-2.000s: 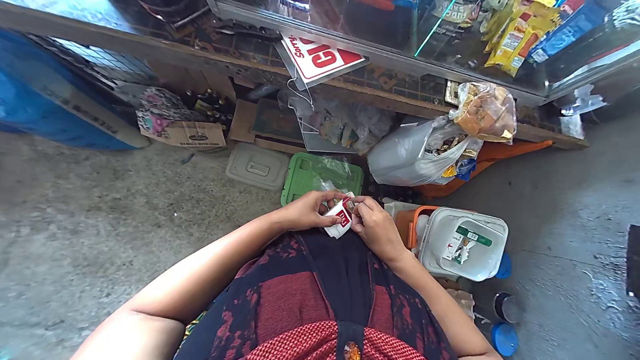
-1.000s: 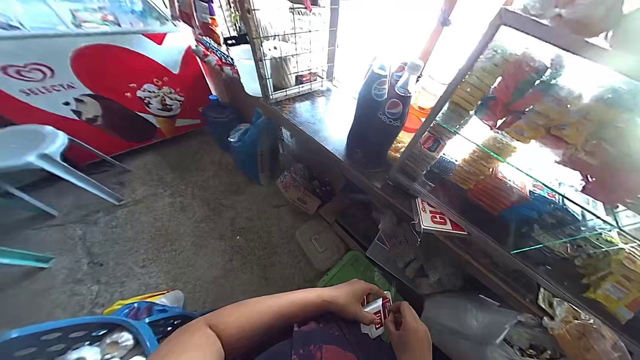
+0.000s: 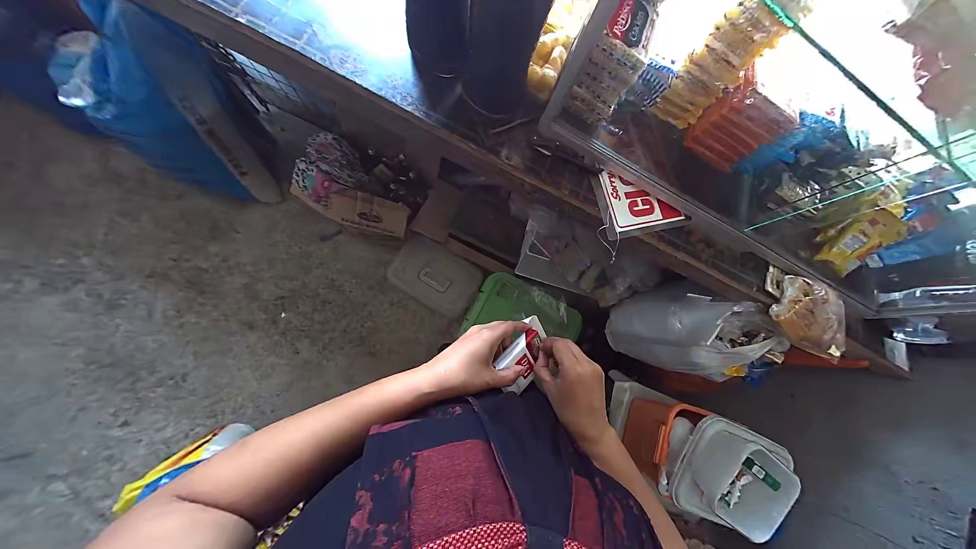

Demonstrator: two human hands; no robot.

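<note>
My left hand (image 3: 476, 358) grips a small white and red box (image 3: 523, 355) in front of my lap, thumb on the near face and fingers over its upper edge. The fingertips of my right hand (image 3: 568, 385) are bent against the box's right side, pinching at its edge; whether they hold a flap or some small piece cannot be made out. Just beyond the box, a green plastic lid (image 3: 503, 301) lies low down, partly hidden by my left hand and the box.
A wooden counter (image 3: 503, 164) with a glass display case (image 3: 732, 221) of packaged snacks runs across ahead. Below are a cardboard box (image 3: 366, 213), a pale lid (image 3: 435, 276) and a filled plastic bag (image 3: 663, 332). White and orange plastic containers (image 3: 690, 465) stand at my right.
The view has swung down from the counter and freezer toward my lap. Both hands stay at the small box, as in both earlier frames.
</note>
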